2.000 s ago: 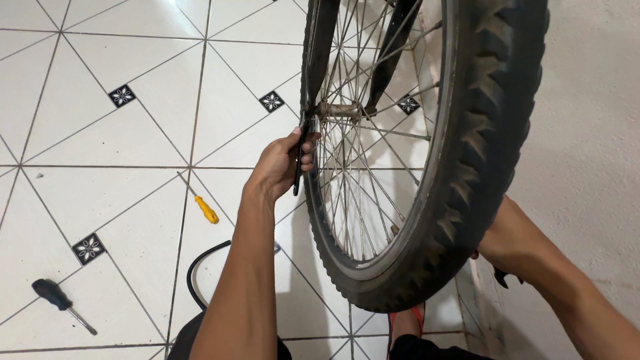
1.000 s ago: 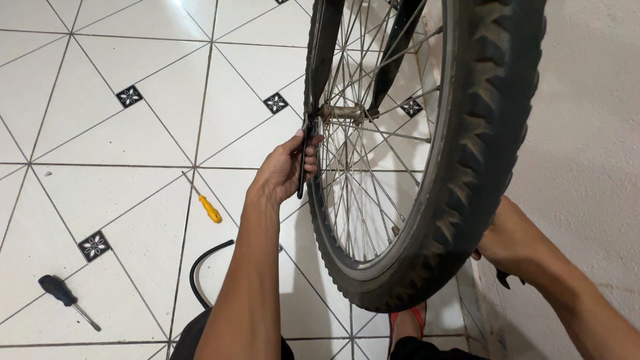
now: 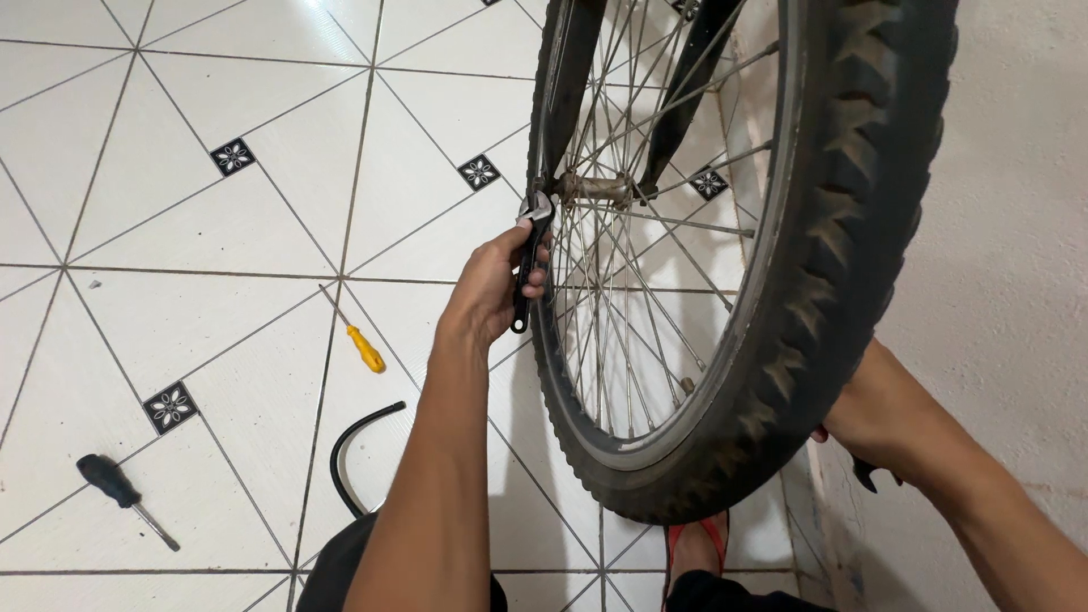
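Observation:
A bicycle wheel with a knobby tire (image 3: pixel 816 297) stands upright in a black fork (image 3: pixel 574 85). My left hand (image 3: pixel 497 280) grips a black adjustable wrench (image 3: pixel 529 263), its silver jaw up at the axle end beside the wheel hub (image 3: pixel 595 188). My right hand (image 3: pixel 858 408) is on the right side of the wheel, its fingers mostly hidden behind the tire. The dark jaw of a tool (image 3: pixel 867 474) shows just below that hand, and it seems to be held there.
On the tiled floor lie a yellow-handled screwdriver (image 3: pixel 364 347), a dark-handled screwdriver (image 3: pixel 110 481) and a curved black hose or cable (image 3: pixel 338 455). A pale wall (image 3: pixel 1011 255) rises close on the right. My foot in a red sandal (image 3: pixel 697 544) is below the tire.

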